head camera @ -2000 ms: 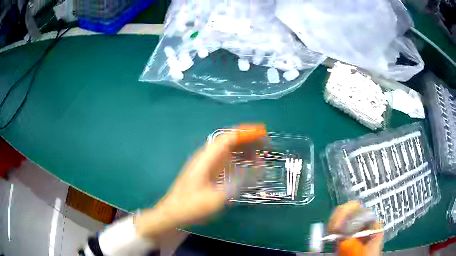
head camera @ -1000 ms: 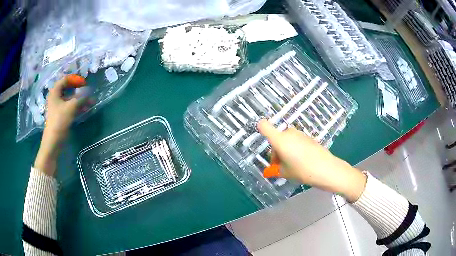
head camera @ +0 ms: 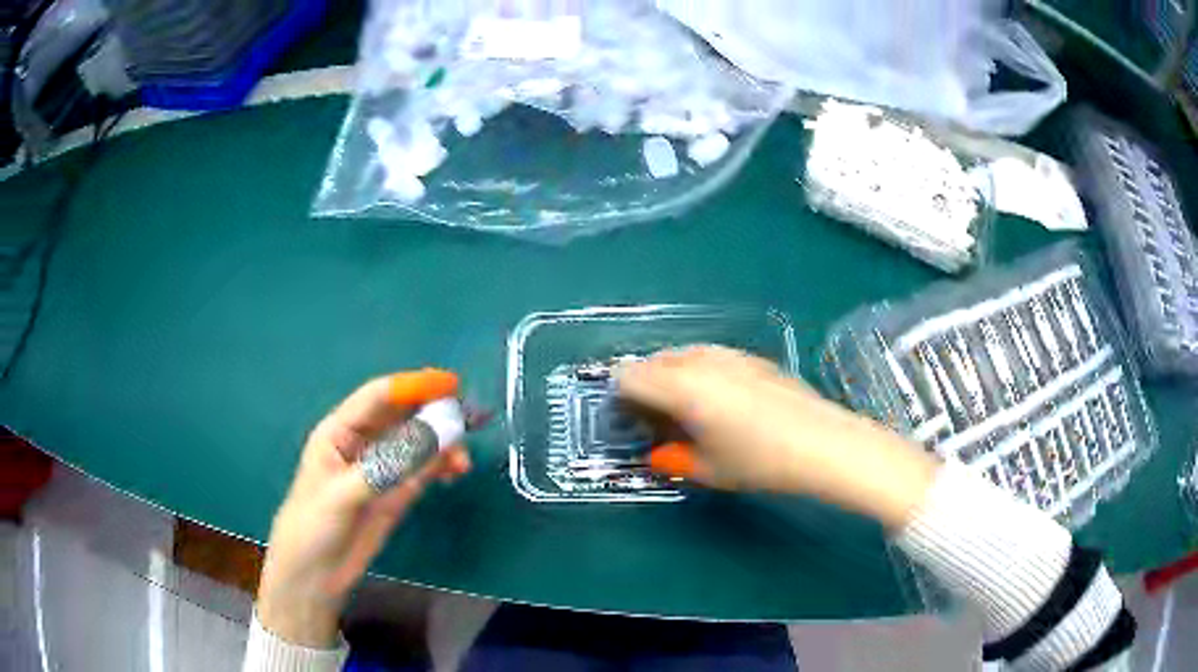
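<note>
My left hand (head camera: pixel 375 479) is left of the small clear plastic box (head camera: pixel 518 446), fingers curled around a white plastic housing (head camera: pixel 443 420) held near the thumb tip. It wears an orange finger cot and a grey finger sleeve. My right hand (head camera: pixel 696 407) is over the box, its fingertips down inside and blurred; whether they grip anything cannot be seen. Silver metal shafts (head camera: pixel 607 481) lie along the box's bottom edge. The hand hides the box's right part.
A clear poly bag (head camera: pixel 552 210) with scattered white housings lies behind. A parts box (head camera: pixel 893 184) of small white parts and a blister tray (head camera: pixel 1012 381) are at right, with a paper slip (head camera: pixel 1038 192). Stacked trays (head camera: pixel 210 53) are back left.
The view has swung back left. My left hand has gone from the poly bag to beside the box and now holds a housing. My right hand has moved from the blister tray into the box.
</note>
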